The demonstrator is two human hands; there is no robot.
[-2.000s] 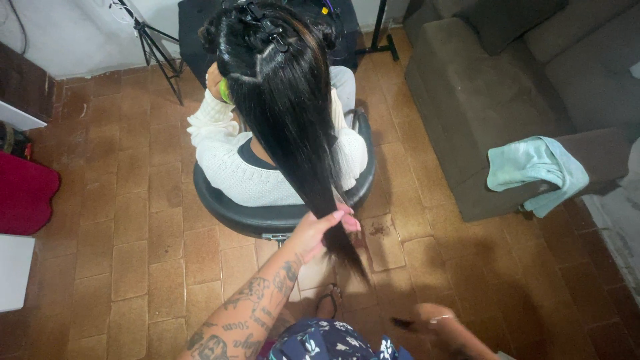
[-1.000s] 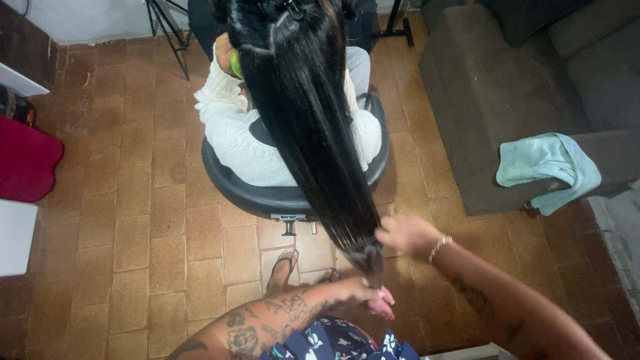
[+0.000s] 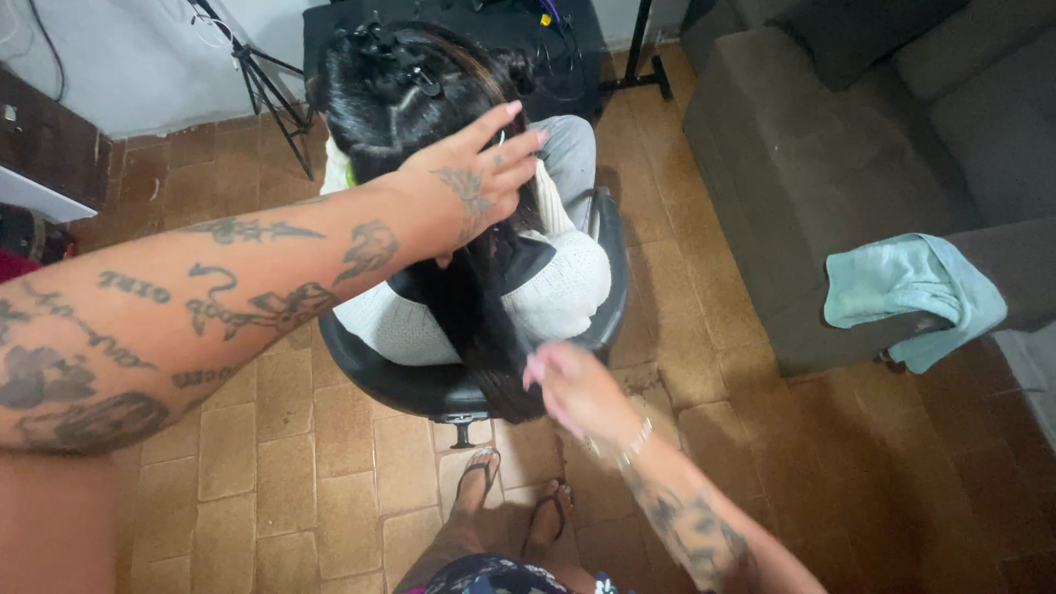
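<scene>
A person with long dark hair [image 3: 474, 330] sits in a black salon chair [image 3: 371, 384], back toward me, in a white knit top [image 3: 561, 289]. Hair clips [image 3: 426, 81] hold the upper hair near a parting. My left hand [image 3: 478, 177] lies across the right side of the head, fingers spread and pointing up to the right; its palm side is hidden, so a grip on the hair cannot be made out. Lower down, my right hand [image 3: 577, 392] is beside the hair's lower lengths, blurred, with fingers bent; whether it holds strands or a tool is unclear.
A grey sofa [image 3: 792, 165] stands at the right, a light teal towel [image 3: 916, 285] over its arm. Beyond the person are a black-covered surface [image 3: 577, 58] with cables and a black tripod [image 3: 264, 78]. My sandalled feet [image 3: 474, 478] are on the tiled floor behind the chair.
My left hand has moved from the hair's ends up to the head. My right hand, beside the lower hair a second ago, is still near its lower lengths.
</scene>
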